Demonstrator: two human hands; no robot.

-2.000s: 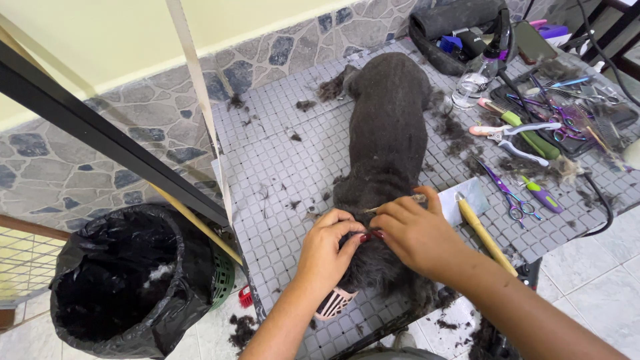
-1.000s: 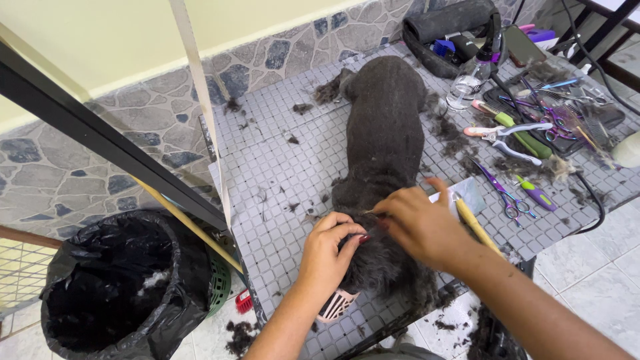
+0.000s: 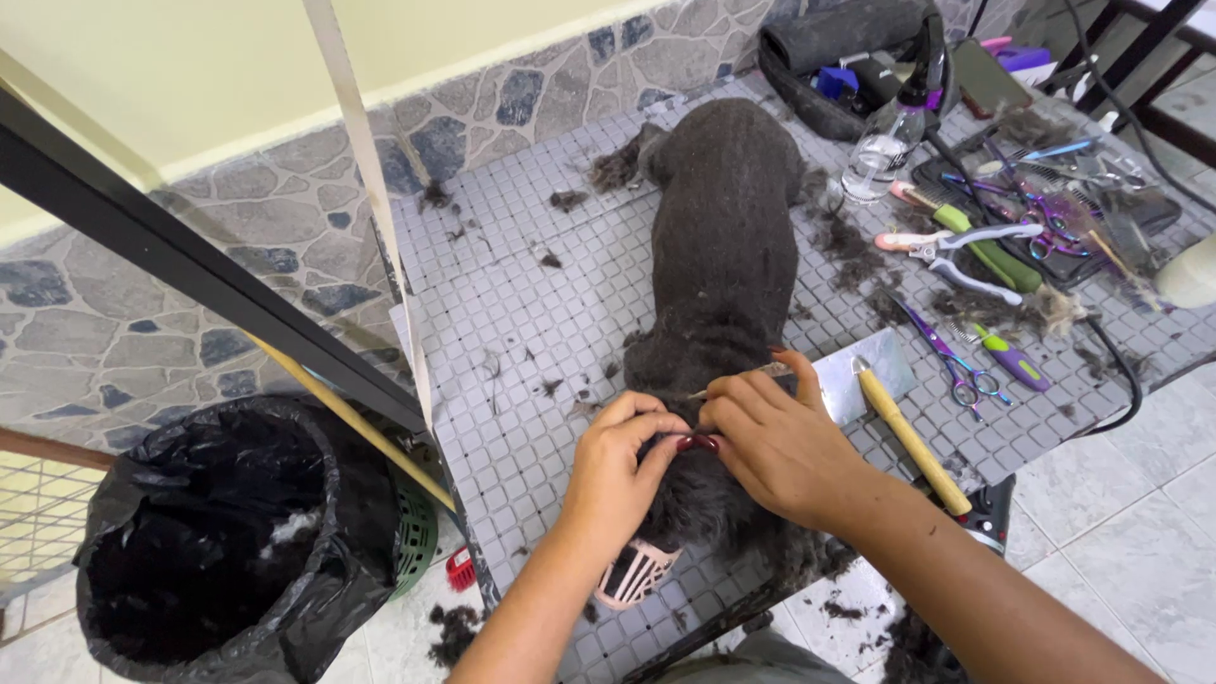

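A dog with a close-clipped dark grey coat lies on a tiled grooming table, its head toward me. A pale pink muzzle covers its snout. Over the longer fur of the head, my left hand pinches a small tuft of dark fur between thumb and fingers. My right hand meets it there, thumb and fingertips on the same tuft, with a thin pointed tool held under its fingers. Beside my right hand lie a metallic sheet and a wooden-handled tool.
Purple scissors, a green and purple tool, nail clippers, a spray bottle and a black bag lie at the right. A lined bin stands left, near a black post. Loose fur is scattered about.
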